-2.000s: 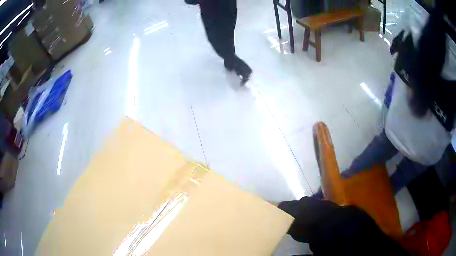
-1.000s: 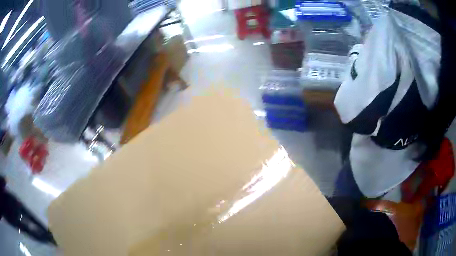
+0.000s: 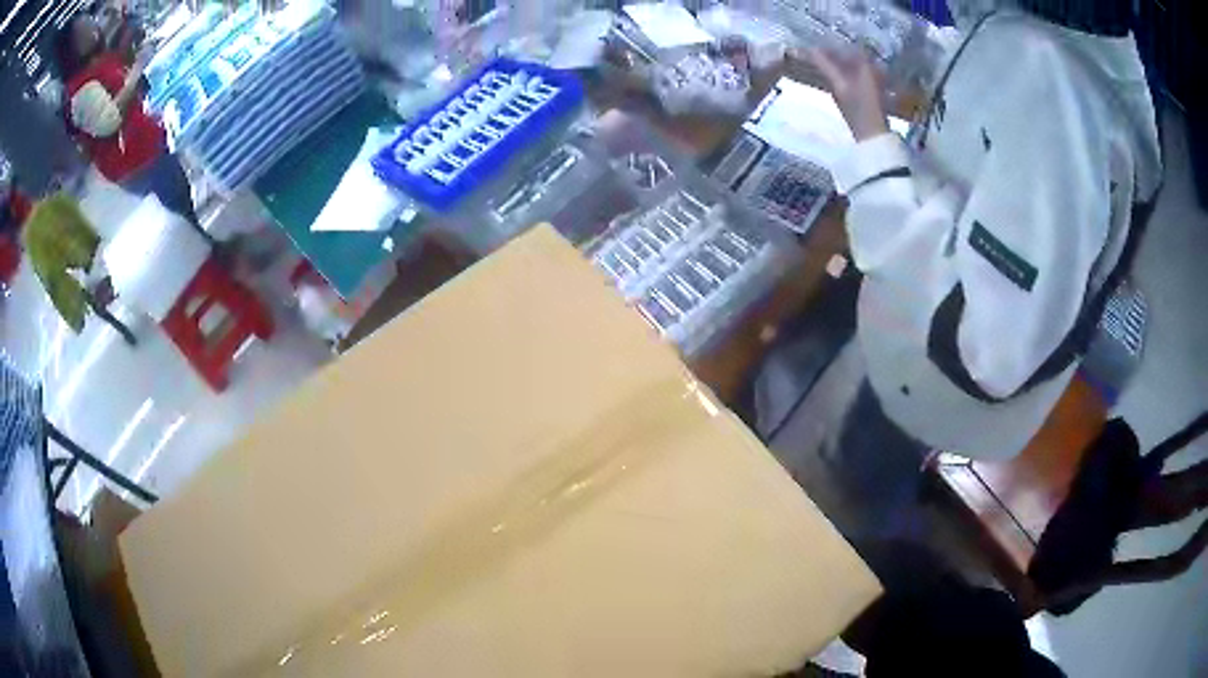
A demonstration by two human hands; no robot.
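Note:
A large tan carton (image 3: pixel 437 437) with shiny tape along its top seam fills the lower middle of the view, tilted by the lens. My right hand (image 3: pixel 934 616), a dark shape in a black sleeve or glove, is at the carton's lower right corner and holds it; its fingers are hidden behind the carton. My left hand is not in view.
Ahead is a workbench with a blue tray (image 3: pixel 480 130) of white parts, a clear blister tray (image 3: pixel 689 265), a calculator (image 3: pixel 782 183) and stacked trays (image 3: pixel 265 99). A seated person (image 3: pixel 1007 225) is close at right. A red stool (image 3: pixel 216 322) stands left.
The view has swung from open floor and a walking person to a workbench with trays. The carton has stayed in front of me throughout; the person in white and black is still at right.

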